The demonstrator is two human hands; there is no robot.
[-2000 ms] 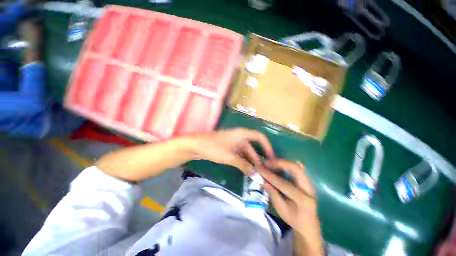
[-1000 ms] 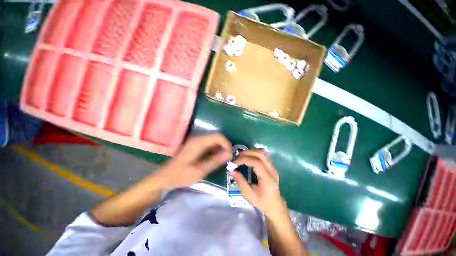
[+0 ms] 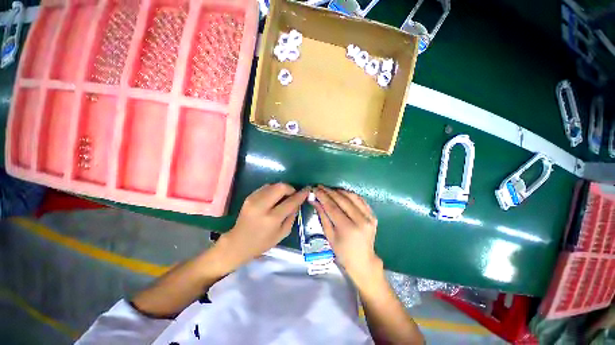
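Observation:
My left hand (image 3: pixel 268 215) and my right hand (image 3: pixel 347 226) meet at the bench's near edge, fingertips together around a small white ring (image 3: pixel 311 197). A loop-shaped unit with a blue-and-white end (image 3: pixel 317 251) lies between and below the hands, its end towards me; its far part is hidden by the fingers. The open carton (image 3: pixel 324 81) beyond the hands holds several white rings (image 3: pixel 285 76) near its sides. The pink-red tray (image 3: pixel 177 101) is left of the carton; some back pockets hold many tiny fittings (image 3: pixel 216 57), and one front pocket holds a few.
Loop units (image 3: pixel 454 176) lie to the right on the green bench (image 3: pixel 398 182), with more behind the carton and at the far right. A pale strip (image 3: pixel 472 118) crosses the bench. Another pink-red tray (image 3: pixel 585 253) is at the right edge. Yellow lines mark the grey floor.
The view has shifted, so tray and carton sit higher and further left. My left hand has come in to meet my right hand at the white ring.

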